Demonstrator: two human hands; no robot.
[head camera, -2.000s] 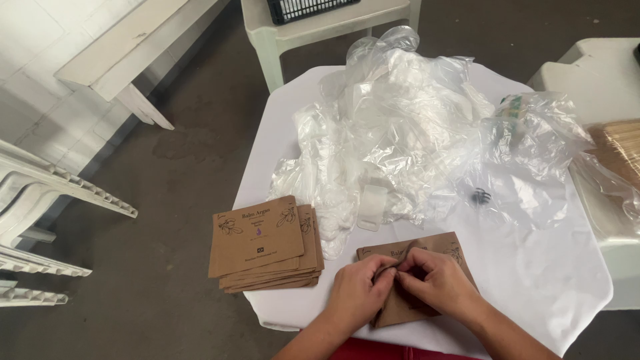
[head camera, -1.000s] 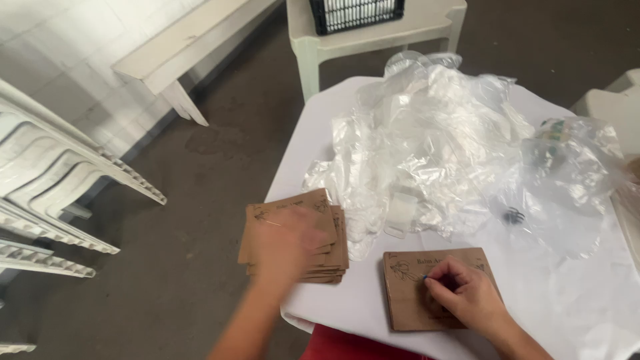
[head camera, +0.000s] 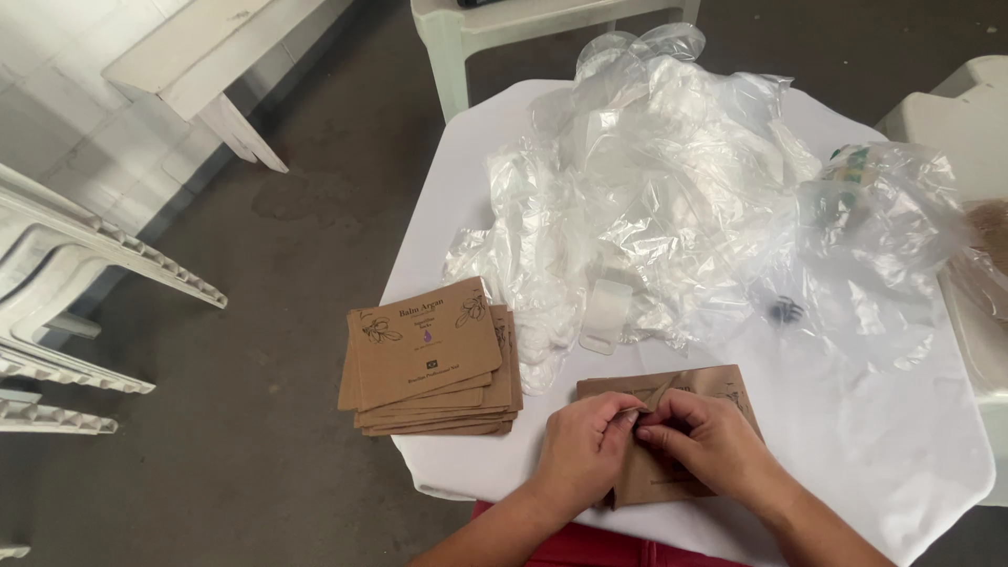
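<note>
Near the front edge of the table lies a stack of brown kraft paper packets (head camera: 677, 480) with printed writing and leaf drawings. Over it, my left hand (head camera: 587, 441) pinches the edge of the top packet between thumb and fingers. My right hand (head camera: 705, 441) pinches the same packet right beside it, and the paper is bent up between the two. To the left, a second, uneven pile of like packets (head camera: 429, 346) sits at the table's edge, touched by neither hand. What lies under my fingertips is hidden.
A heap of crumpled clear plastic bags and film (head camera: 661, 189) covers the back of the white-clothed table (head camera: 835, 472). A translucent plastic piece (head camera: 606, 315) lies before it. White plastic stools (head camera: 504, 35) stand behind and at right; stacked white chairs (head camera: 71, 276) and a bench (head camera: 205, 55) are at left.
My left hand, blurred over the left pile a second ago, is back beside my right hand at the front stack. Both now grip a packet there.
</note>
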